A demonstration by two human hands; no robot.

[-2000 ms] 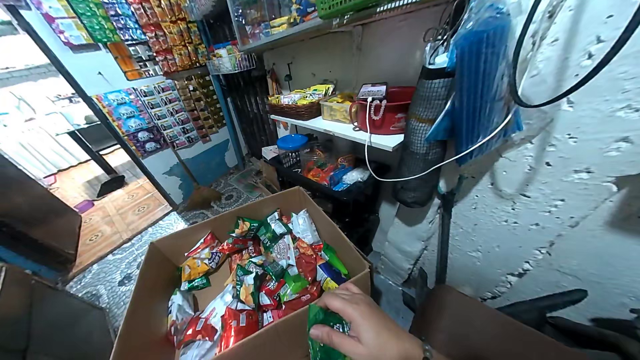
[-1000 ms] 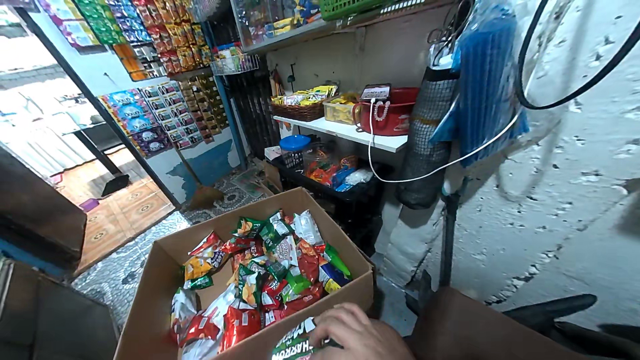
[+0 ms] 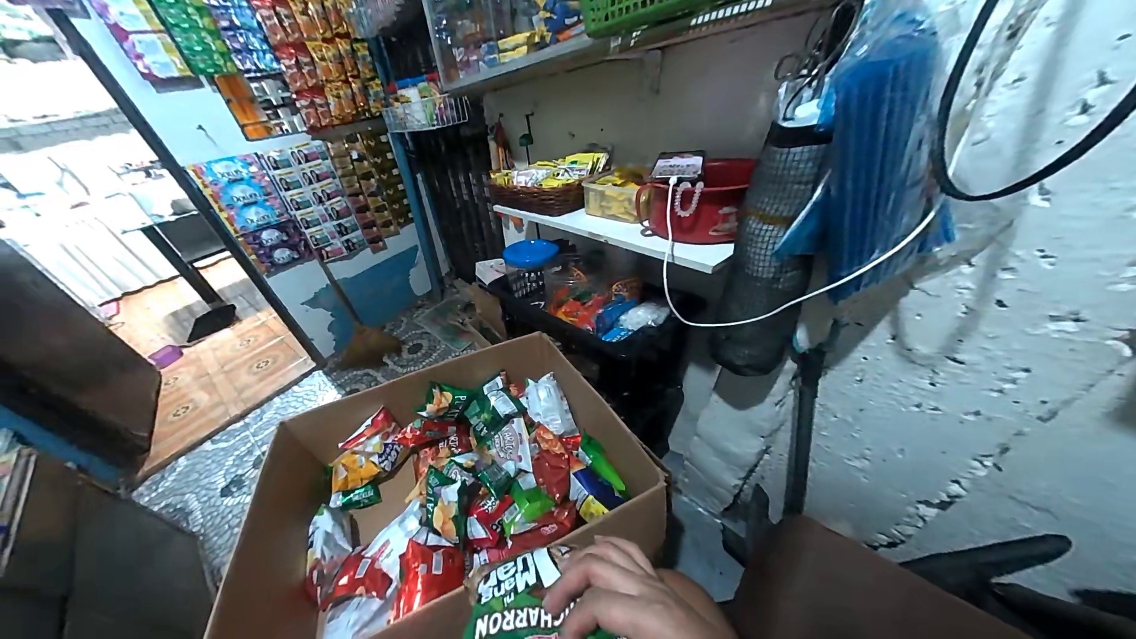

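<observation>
My right hand (image 3: 626,590) holds a green, white and brown snack bag (image 3: 519,599) by its side, at the near right edge of an open cardboard box (image 3: 244,524). Inside the box lie several foil snack bags in a loose heap: a red one (image 3: 429,572) near the front, a yellow and red one (image 3: 359,470) at the left, a silver one (image 3: 550,406) toward the back and a bright green one (image 3: 603,463) on the right. The held bag's lower part is cut off by the frame. My left hand is out of view.
Behind the box stands a black crate (image 3: 577,333) of packets with a blue-lidded container (image 3: 531,257). A white shelf (image 3: 621,238) above holds a wicker basket (image 3: 541,197) and a red pot (image 3: 701,213). A white cable (image 3: 799,303) hangs at the right. A broom (image 3: 368,344) leans by the doorway.
The bag in my right hand has turned: two seconds ago mostly plain green showed, now its printed face shows. The heap in the box looks the same.
</observation>
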